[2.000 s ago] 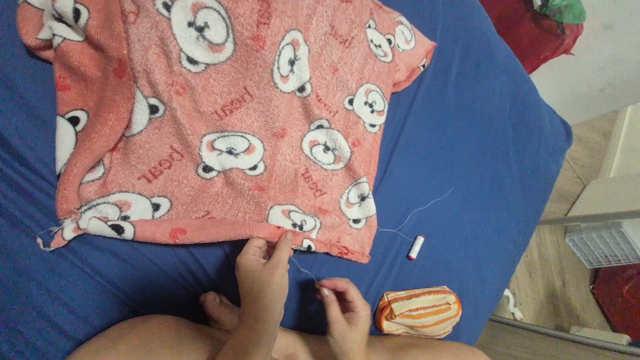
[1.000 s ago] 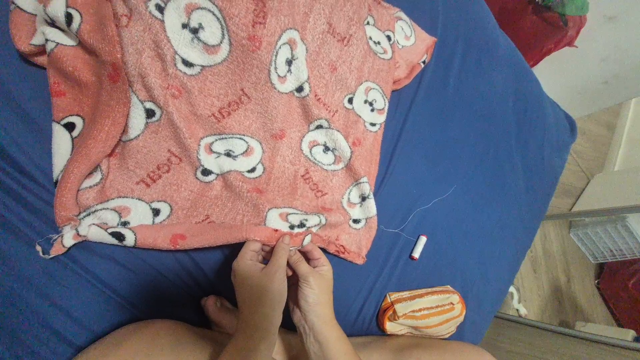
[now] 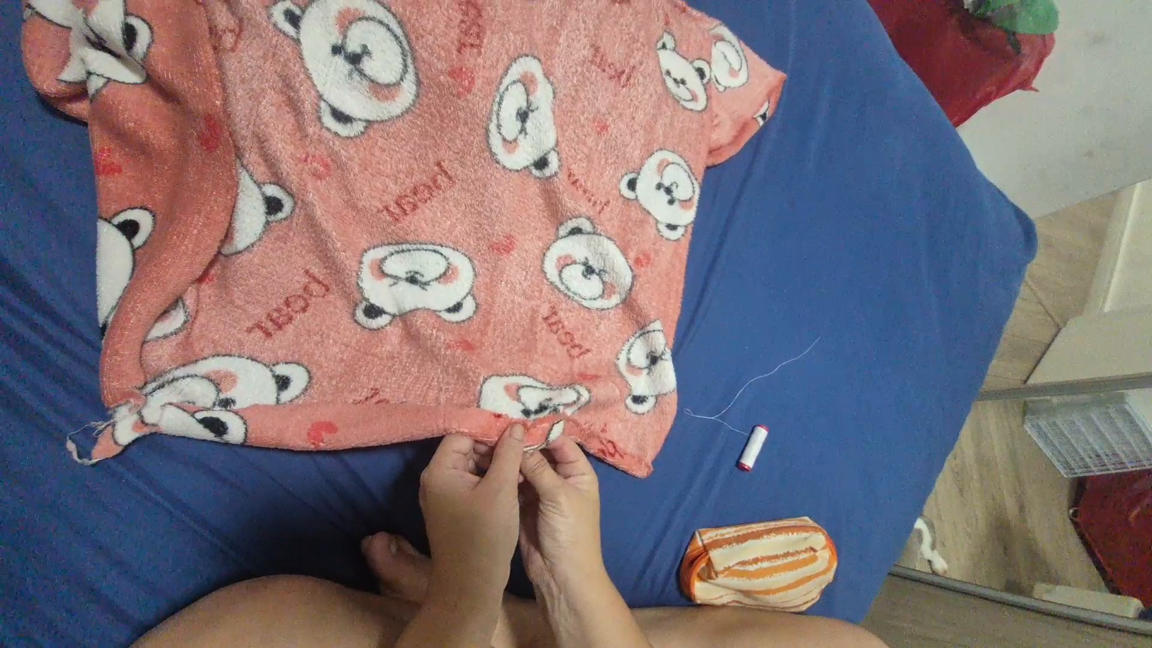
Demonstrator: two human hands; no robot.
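A pink fleece cloth with a bear print [image 3: 414, 360] lies spread out, its lower edge folded into a hem. My left hand [image 3: 477, 477] pinches that hem between thumb and fingers. Close against it, my right hand [image 3: 558, 486] grips the same edge just to the right, fingertips together. Whether a needle is between the fingers cannot be seen. A white thread spool with red ends [image 3: 753, 448] lies right of the cloth, its loose thread [image 3: 742, 391] curling up and away. Below the spool is an orange and cream striped pouch [image 3: 760, 565].
The cloth rests on a blue bedsheet [image 3: 855, 270]. My bare legs and a foot [image 3: 396, 562] are along the near side. Past the bed's right edge are a wooden floor, a white plastic basket [image 3: 1089, 432] and metal rails. A red item [image 3: 967, 54] is at upper right.
My right hand, earlier apart from the cloth below the hem with thread by it, has moved up to the hem beside my left hand. My left hand keeps its pinch.
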